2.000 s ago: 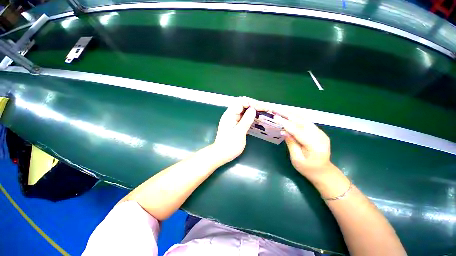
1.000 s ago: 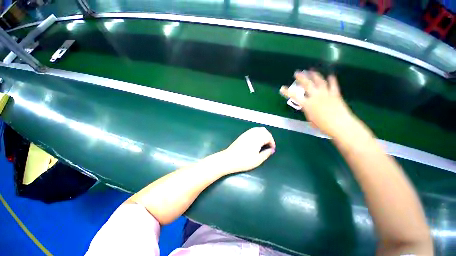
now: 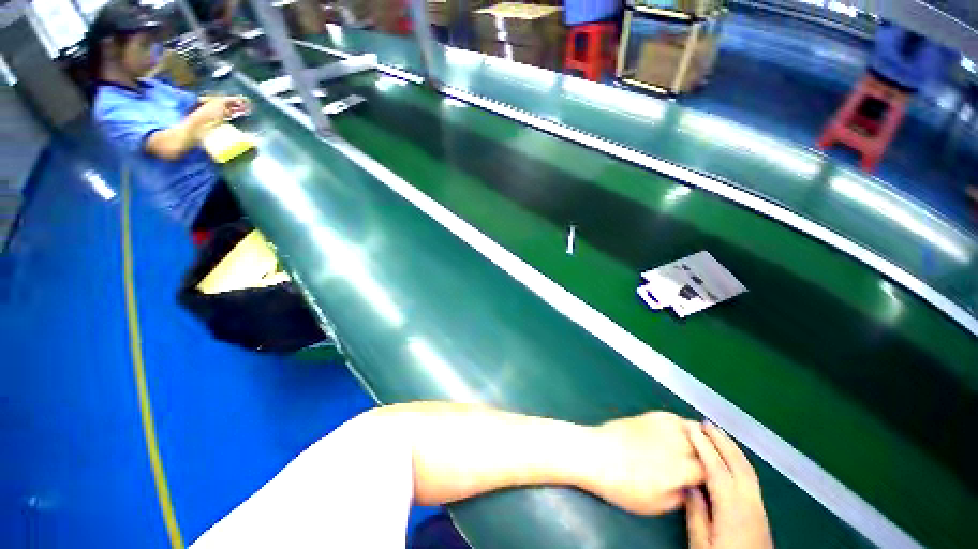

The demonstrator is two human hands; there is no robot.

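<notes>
A white-grey hang-tab carton [image 3: 702, 283] lies flat on the green conveyor belt, with black marks on its face and a slotted tab towards the left. My left hand [image 3: 652, 461] is over the near worktop beside the pale rail, its fingers curled and their tips hidden. My right hand [image 3: 734, 495] is cut off by the bottom edge. Its extended fingers touch my left hand, and no piece shows in it. A thin pale strip [image 3: 571, 239] lies on the belt left of the carton.
The pale rail [image 3: 472, 238] runs between the worktop [image 3: 375, 290] and belt. Another pale piece [image 3: 343, 104] lies far up the belt under grey framing. A seated person [image 3: 161, 129] works at upper left, near a black-lined bin [image 3: 252, 316]. Red stools [image 3: 863, 120] stand beyond the line.
My right hand has let go of the carton on the belt and come back to my left hand. The view has turned left and up, showing the seated person and stools.
</notes>
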